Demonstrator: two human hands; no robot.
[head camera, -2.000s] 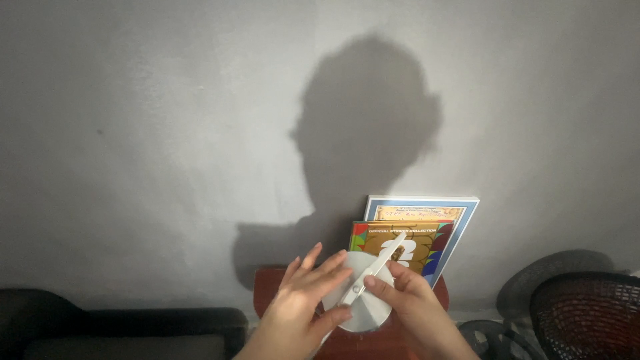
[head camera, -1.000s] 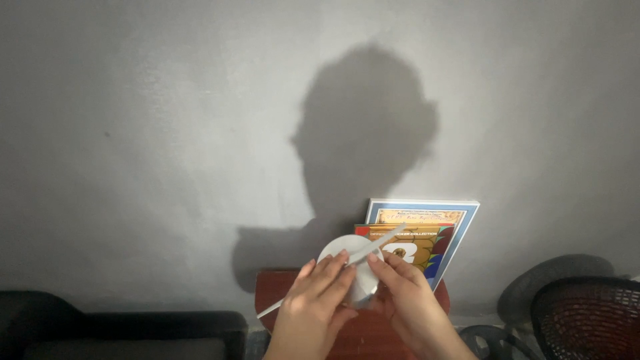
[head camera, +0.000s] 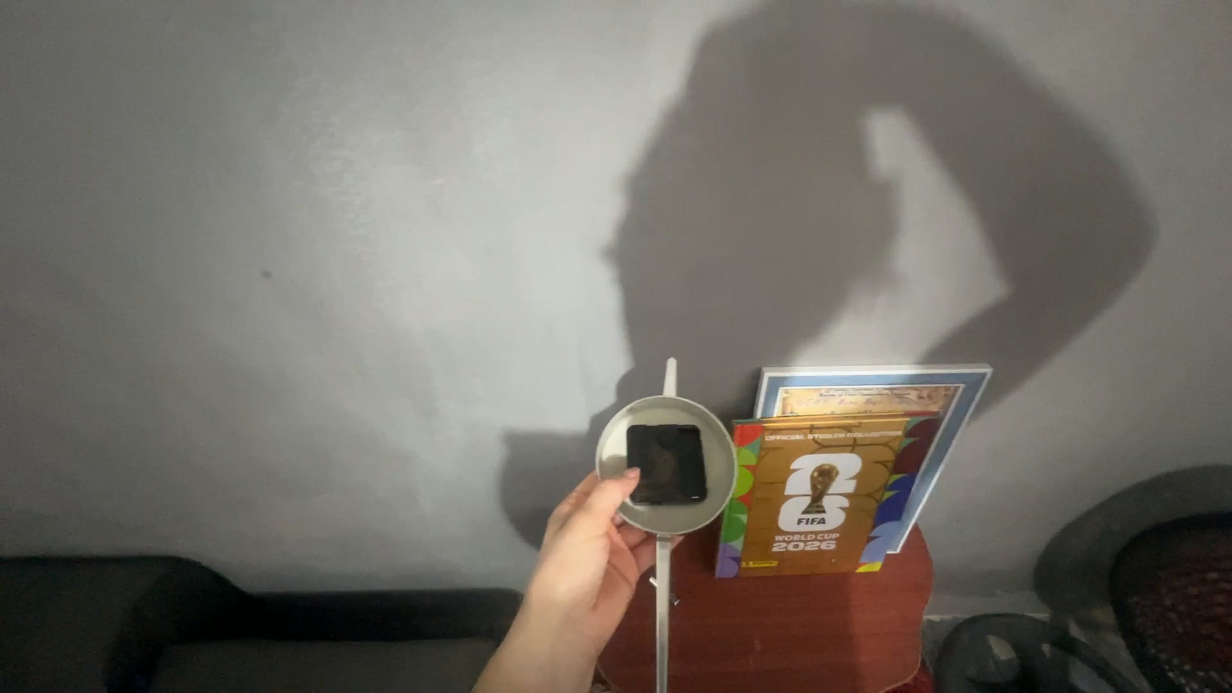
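Observation:
In the head view my left hand (head camera: 592, 553) grips a round, shallow white dish (head camera: 714, 496) by its lower left rim, the thumb over the edge. A small black rectangular panel with a glossy face (head camera: 666, 464) lies inside the dish. One white arm (head camera: 671, 377) sticks up from the dish's top, and a longer pale arm (head camera: 662, 616) runs down from its bottom. Small metal pieces (head camera: 675, 600) show beside the lower arm; whether they are attached cannot be told. My right hand is out of the frame.
A sticker album (head camera: 818, 500) stands on a reddish wooden table (head camera: 808, 626), leaning against a blue-and-white framed document (head camera: 974, 399) by the grey wall (head camera: 289, 289). A dark sofa (head camera: 318, 664) is at lower left; a dark mesh chair (head camera: 1179, 597) is at lower right.
My right hand has let go of the dish and left the view. The dish now shows its hollow side with the black panel, its arms pointing up and down; one arm slanted before.

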